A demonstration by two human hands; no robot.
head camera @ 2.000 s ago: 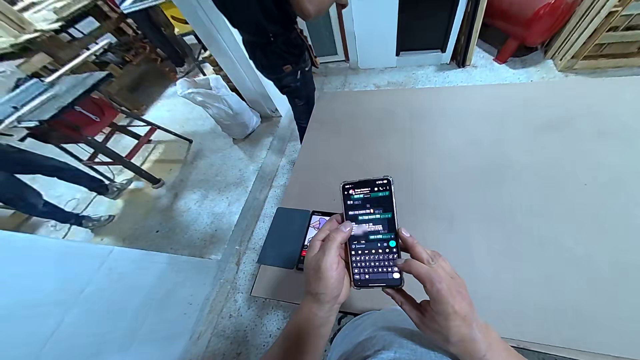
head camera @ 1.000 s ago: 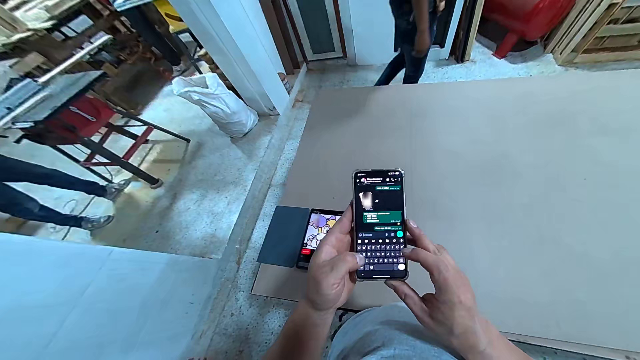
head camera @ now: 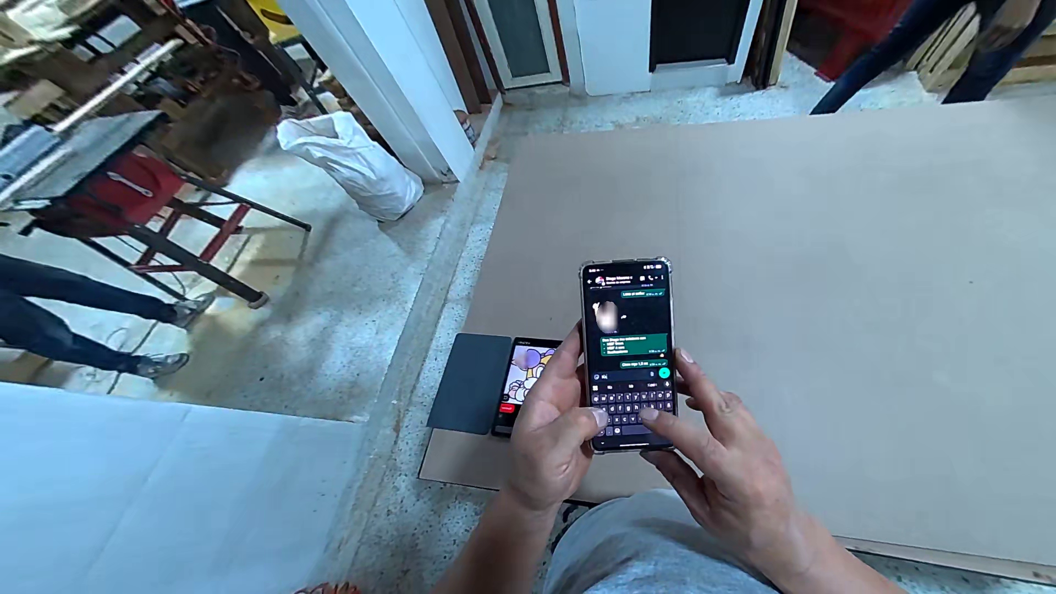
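A smartphone (head camera: 629, 355) in a clear case is held upright over the near edge of a large brown board (head camera: 742, 223). My left hand (head camera: 551, 421) grips its left side, thumb on the lower left of the on-screen keyboard. At the lower right, my right hand (head camera: 726, 454) supports the phone with its fingers, and its thumb touches the keys. The screen shows a chat above the keyboard. Behind my left hand, a second phone or small tablet (head camera: 528, 375) with a lit picture lies on the board, its dark folding cover (head camera: 472, 384) spread to the left.
A white sack (head camera: 355, 165) stands by the white door frame (head camera: 388, 82). Left of it is a table saw (head camera: 124, 181) on a red and black stand, with a person's legs (head camera: 82, 322) nearby. Another person's legs (head camera: 891, 49) are beyond the board's far edge. A white panel (head camera: 165, 495) is at lower left.
The person beyond the board has moved from the left to the far right. The chat on the held phone has changed. Both hands remain on the phone.
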